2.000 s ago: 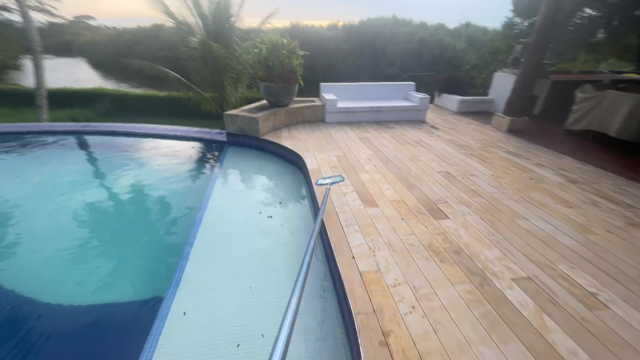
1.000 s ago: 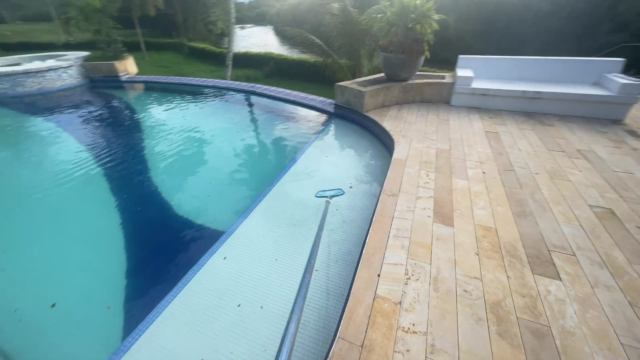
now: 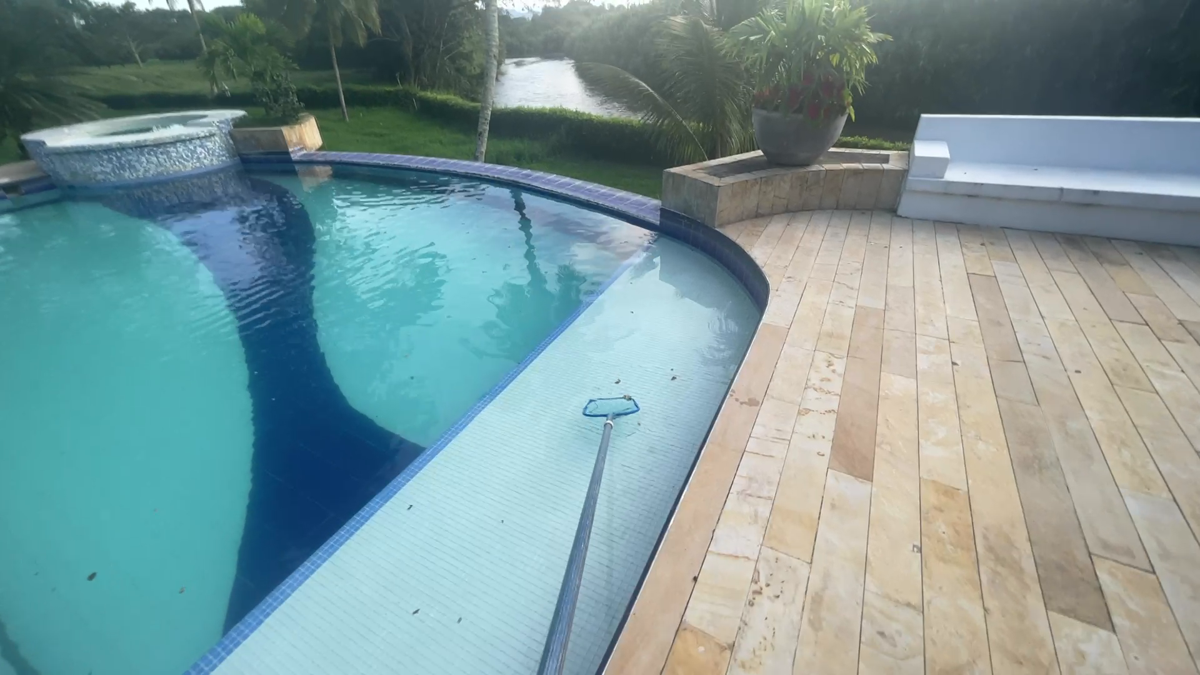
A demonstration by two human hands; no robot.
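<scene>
Neither my left hand nor my right hand is in the frame. A pool skimmer net with a blue frame lies at the water over the pool's shallow tiled ledge. Its long metal pole runs down to the bottom edge of the view, where its near end is cut off. Small dark bits of debris float near the net, and a brown leaf is in the water at the lower left.
Stone paving borders the pool's curved edge on the right. Beyond stand a stone planter, a potted plant and a white bench. A raised mosaic basin is at the far left.
The view has swung left. The net, over the paved edge two seconds ago, is now at the water above the shallow ledge, with its pole still reaching forward.
</scene>
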